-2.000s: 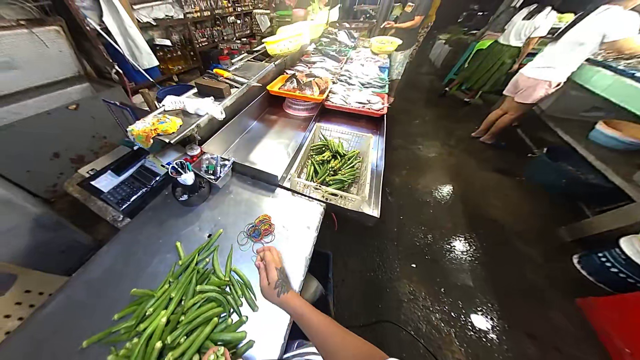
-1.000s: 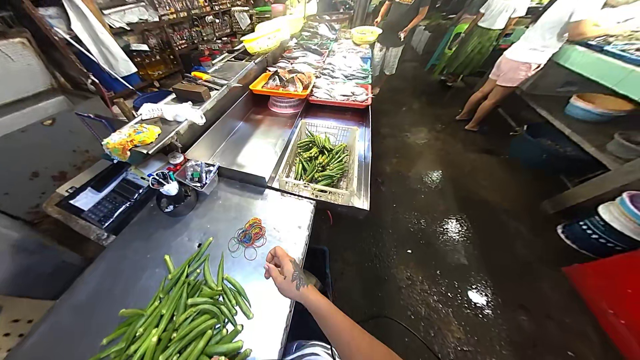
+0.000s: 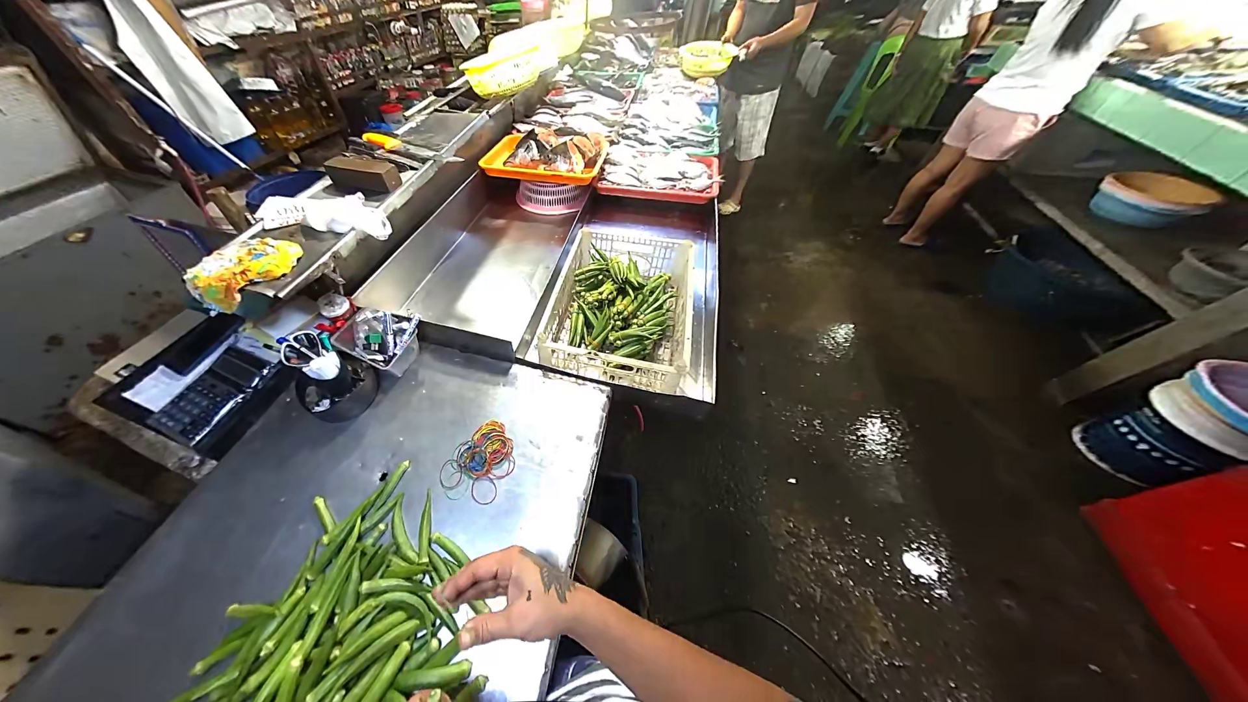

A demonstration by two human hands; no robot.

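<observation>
Loose green okra pods lie heaped on the steel table. My right hand, marked on its back, reaches to the heap's right edge, fingers apart and nothing held. Only a fingertip or two of my left hand show at the bottom edge among the pods; the rest is out of view. Beyond the heap lies a loose cluster of coloured rubber bands. Past the table, a white plastic crate holds bundled okra.
A pen holder, a small clear tray and a calculator are at left. Behind the crate stand an orange tray and a red tray of fish. A person stands beside the fish; others are at upper right.
My right hand has moved from beside the rubber bands toward me, to the okra heap, and its fingers have spread. The rubber bands remain on the table.
</observation>
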